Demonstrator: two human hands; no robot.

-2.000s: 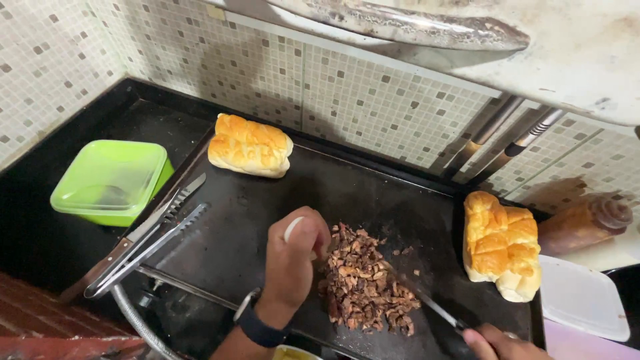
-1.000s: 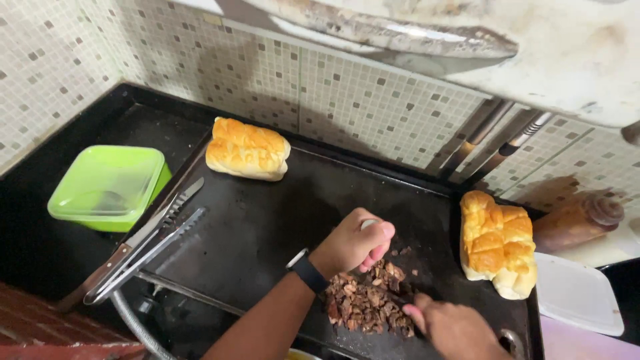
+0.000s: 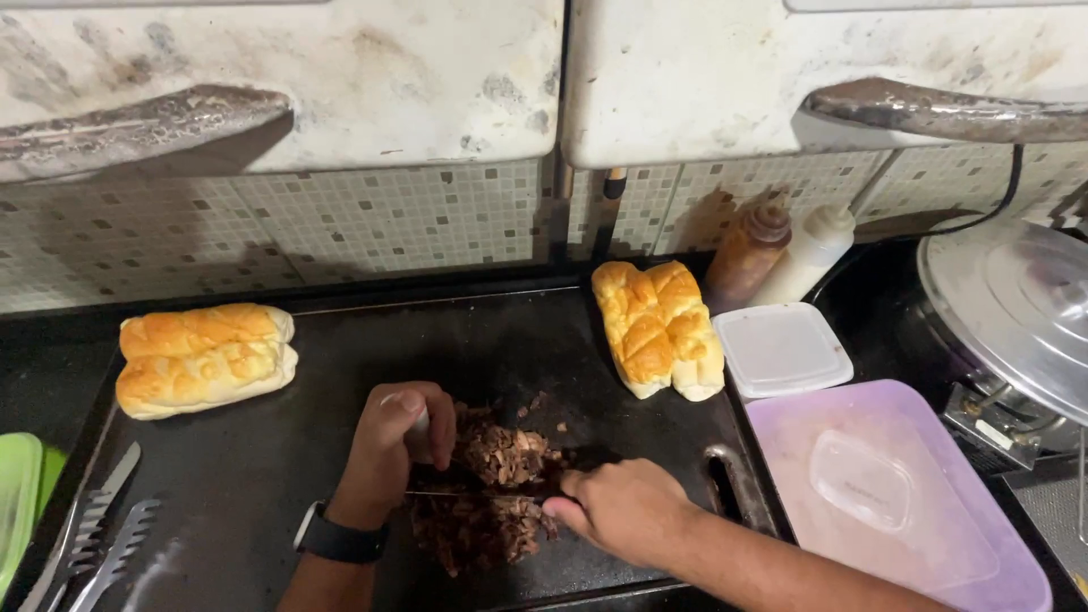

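My left hand point(image 3: 404, 433), with a watch on its wrist, is closed around a pale handle whose lower part is hidden; it is just left of the chopped meat point(image 3: 510, 455). My right hand point(image 3: 625, 510) grips a knife, its handle hidden in the fingers. The thin knife blade point(image 3: 472, 494) points left across the meat, which lies in two heaps on the black griddle point(image 3: 331, 365), one on each side of the blade. One pair of bread rolls point(image 3: 206, 361) lies at the griddle's back left, another pair of rolls point(image 3: 657, 330) at its back right.
Metal tongs point(image 3: 115, 552) and a second knife point(image 3: 110, 489) lie at the left edge, beside a green container point(image 3: 21, 493). To the right are squeeze bottles point(image 3: 752, 251), a white-lidded box point(image 3: 784, 350), a purple-lidded container point(image 3: 892, 484) and a lidded pot point(image 3: 1020, 297). Cabinet doors point(image 3: 425, 85) overhang the back.
The view has swung to the right. The meat, in one pile two seconds ago, now lies in two heaps with the knife blade between them. Both hands remain closed on their handles.
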